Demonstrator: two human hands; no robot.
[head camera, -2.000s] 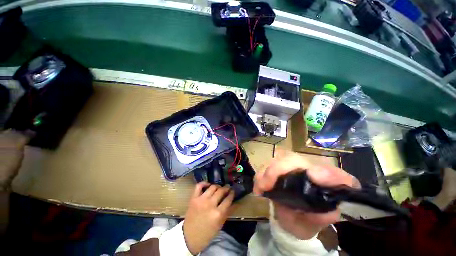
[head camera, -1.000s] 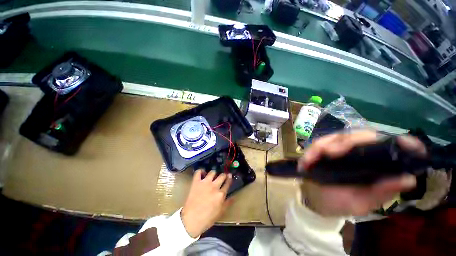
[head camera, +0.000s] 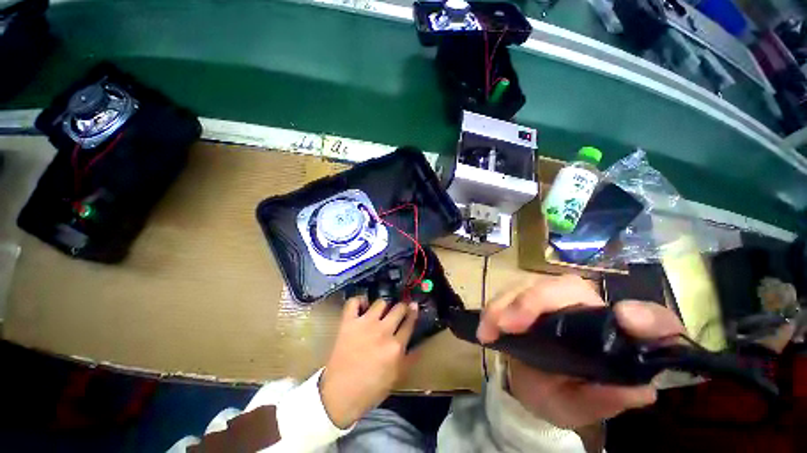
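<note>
The front panel (head camera: 292, 234) lies tilted on the bench, with the round speaker driver (head camera: 342, 228) in its silver-white frame. It overlaps the rear shell (head camera: 425, 323), which holds black parts and a green spot (head camera: 426, 286). Red wires (head camera: 416, 237) join the two halves. My left hand (head camera: 367, 354) rests on the shell with its fingertips inside; what lies under them is hidden. My right hand (head camera: 575, 354) grips the black electric screwdriver (head camera: 566, 341), held sideways, its front end pointing left at the shell's right side. Its tip is unclear.
A screw feeder (head camera: 495, 177) stands behind the shell. Right of it, a cardboard tray (head camera: 531, 243) holds a bottle (head camera: 571, 190), a dark smartphone (head camera: 602, 217) and a clear bag (head camera: 655, 203). Other open housings stand at left (head camera: 133, 177) and on the green belt (head camera: 478, 66). Another person's hand (head camera: 774, 305) is at right.
My right hand has moved left and slightly down with the screwdriver, bringing its front end to the shell. My left hand stays on the shell. The view has shifted slightly.
</note>
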